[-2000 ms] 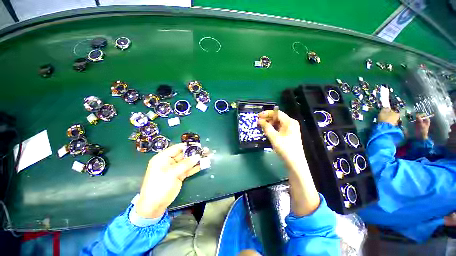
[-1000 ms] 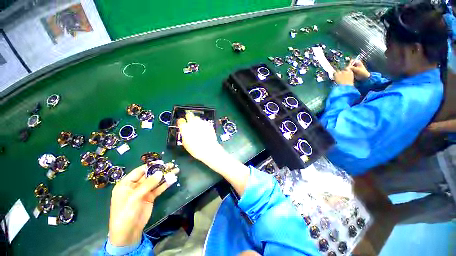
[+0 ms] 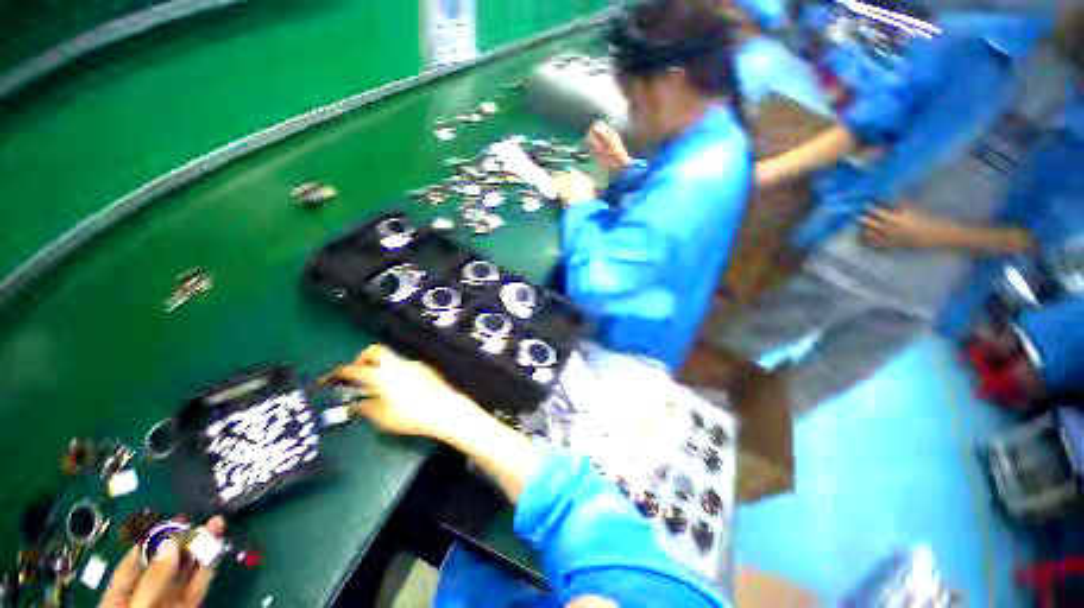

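Note:
The view is blurred. My left hand (image 3: 155, 576), cut off by the bottom edge at lower left, holds a round watch module (image 3: 169, 542) with a white tab. A square black dish (image 3: 256, 485) full of small white parts (image 3: 264, 444) lies right of it on the green bench. My right hand (image 3: 402, 394) is just right of the dish. Its fingertips are on or just over a small dark part with a white tab (image 3: 336, 415); whether they grip it is too blurred to tell.
More modules (image 3: 86, 523) lie at lower left. A black compartment tray (image 3: 458, 356) with ringed cases stands beyond my right hand. A clear blister tray (image 3: 684, 475) is beside the bench at right. A person in blue (image 3: 666, 238) works at scattered parts (image 3: 487, 196); more people are at upper right.
The view has swung right, so bench things sit further left. My right hand has left the dish and moved to the part on its right. My left hand still holds the module.

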